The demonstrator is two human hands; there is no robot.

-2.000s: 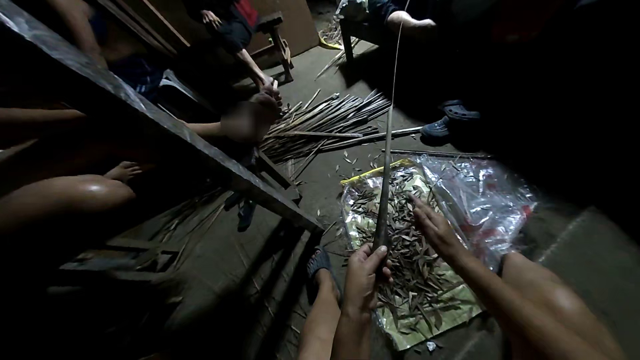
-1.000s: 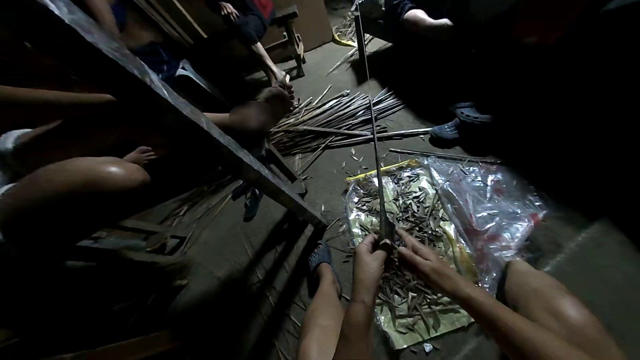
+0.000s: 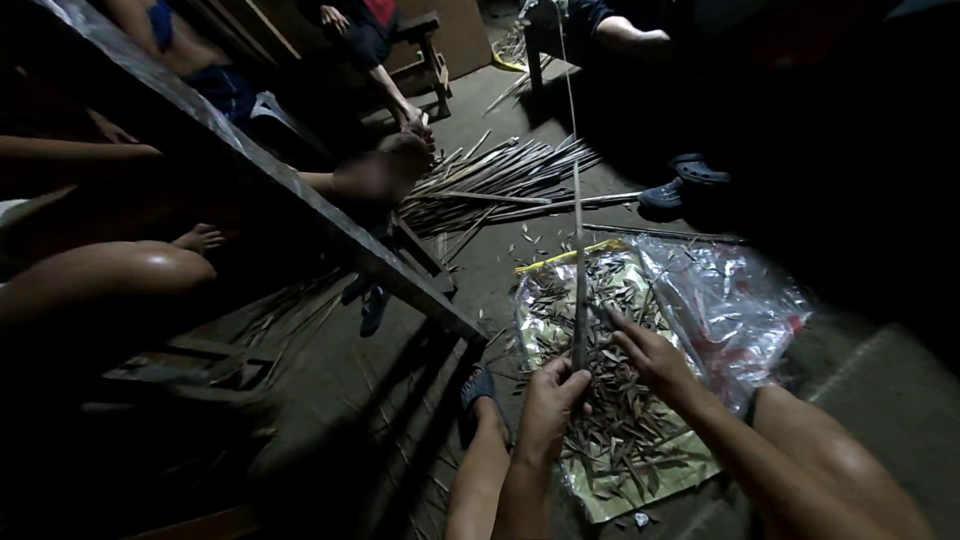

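Observation:
My left hand (image 3: 553, 394) grips the thick lower end of a long, thin stalk (image 3: 579, 277), which points up and away from me and tapers toward its far tip. Just right of the stalk, my right hand (image 3: 649, 352) has its fingers stretched toward it, near a small dark piece; whether the fingers hold that piece cannot be told. Below both hands, a flat yellowish plastic sheet (image 3: 675, 442) carries many small, dark, leaf-like pieces (image 3: 619, 405). Clear crumpled plastic (image 3: 727, 300) lies along its right side.
A long beam (image 3: 300, 199) crosses the left side diagonally. Beyond the sheet lies a pile of sticks (image 3: 510, 176). Clogs (image 3: 679, 184) rest right of the pile. Other people's legs and feet show at the left and top, beside a wooden bench (image 3: 427, 56). Dark shadow covers the right.
One second ago my right hand was close to my left at the stalk's base; now it is farther up, to the stalk's right. My left hand keeps hold of the base.

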